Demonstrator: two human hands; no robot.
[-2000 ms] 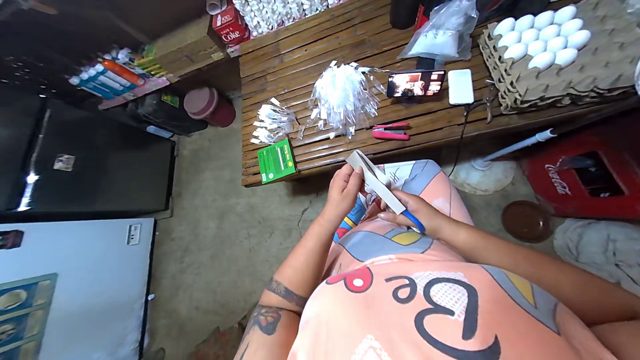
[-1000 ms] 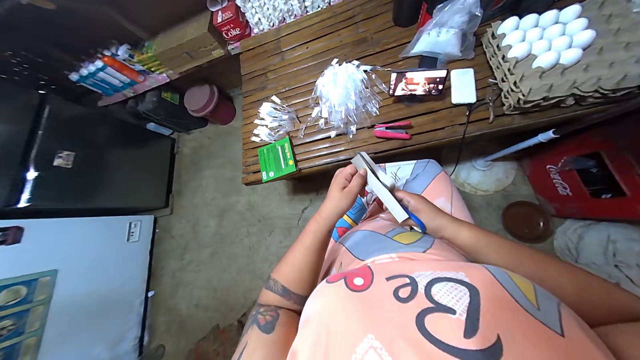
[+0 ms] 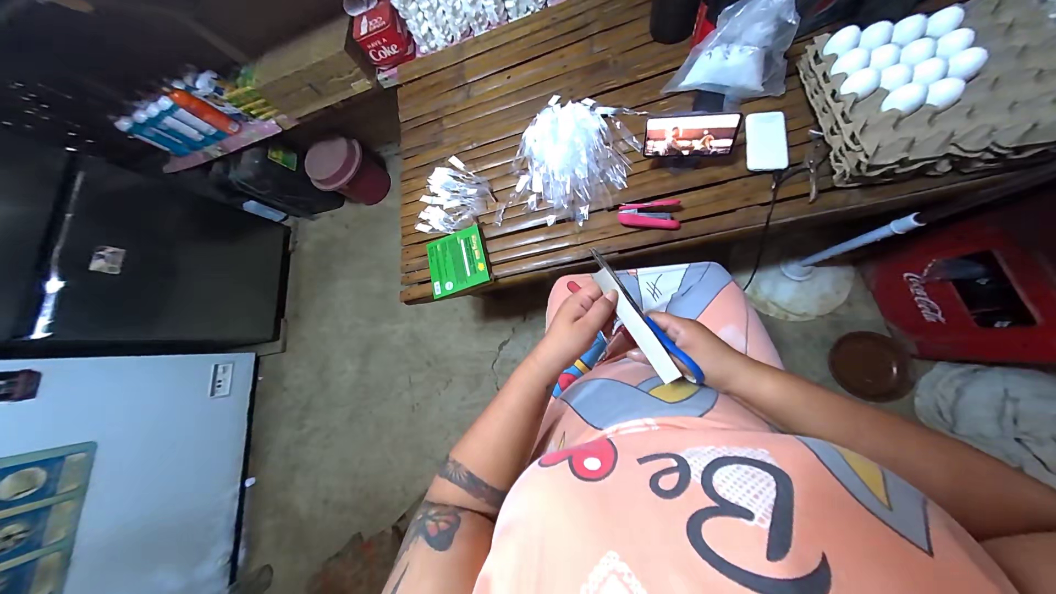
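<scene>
My left hand [image 3: 580, 323] pinches a folded strip of pale card or paper [image 3: 642, 332] near its upper end, over my lap. In my right hand [image 3: 691, 345] are blue-handled scissors [image 3: 672, 346], their dark blades lying lengthwise along the strip's edge and pointing toward the table. Whether the blades are apart cannot be seen. On the slatted wooden table [image 3: 528, 252] lie a large bunch of clear plastic strips with white tabs [image 3: 573, 157], a smaller such bunch [image 3: 456, 196], a green printed packet [image 3: 459, 261] and a pink stapler [image 3: 649, 215].
A phone with a lit screen [image 3: 691, 135], a white power bank [image 3: 766, 141] with a cable, keys [image 3: 814, 167] and a plastic bag [image 3: 734, 56] lie farther back. Egg trays [image 3: 1015, 91] with white eggs stand at the right. A red crate [image 3: 949, 289] is on the floor.
The scissors have turned in my right hand; their dark blades now show along the strip, where earlier the pale strip mostly covered them. My left hand still holds the strip's upper part.
</scene>
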